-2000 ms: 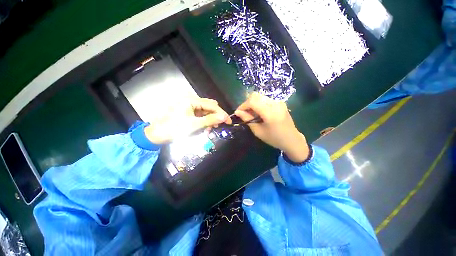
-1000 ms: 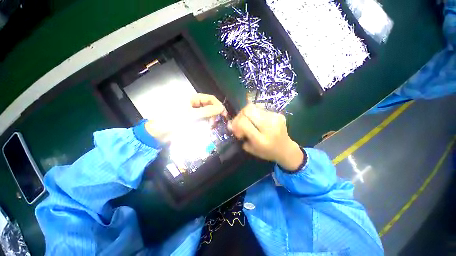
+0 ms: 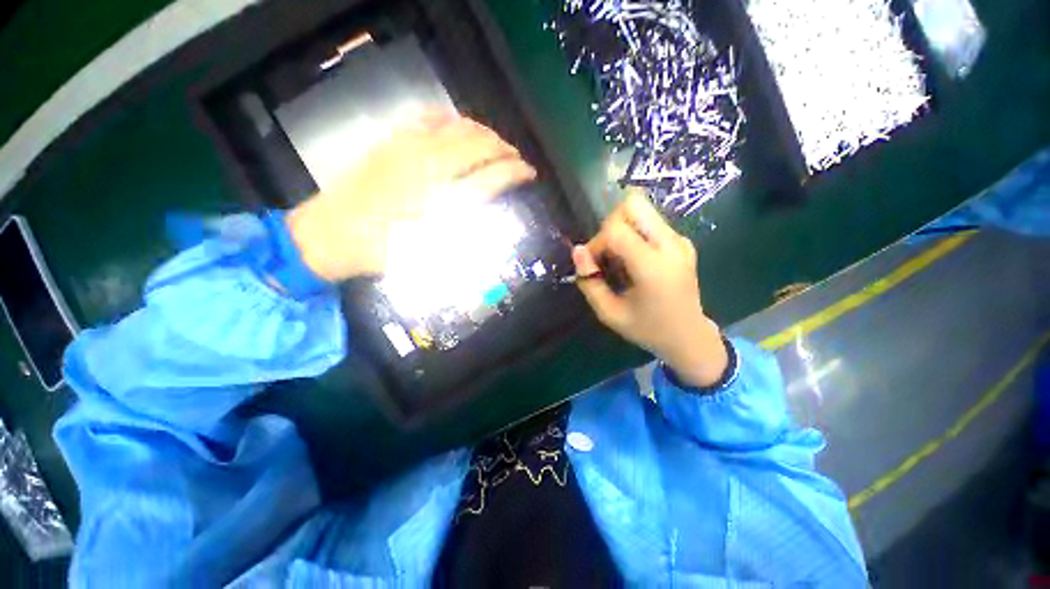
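Note:
The open tablet unit [image 3: 328,115] lies in its black tray [image 3: 524,98] on the green bench, with strong glare over its middle. The circuit board [image 3: 461,320] runs along its near end and bears a small teal patch [image 3: 496,296]. My left hand [image 3: 415,184] is over the unit, fingers stretched to the right; its palm side is hidden. My right hand [image 3: 639,276] is at the tray's right edge, fingers pinched on dark tweezers [image 3: 570,278] that point left at the board's right end. Whether the tips hold a strip is too small to tell.
A loose pile of black-and-white strips [image 3: 674,98] lies right of the tray. Beyond it are a black box of white strips [image 3: 846,86] and a clear bag [image 3: 951,35]. A smartphone [image 3: 35,301] and another shiny bag [image 3: 29,489] are at far left. Another person's blue sleeve [image 3: 1002,201] shows at right.
My hands have moved apart. My left hand has lifted off the pinch and spread over the unit; my right hand is now right of the board's end. The whole view has shifted.

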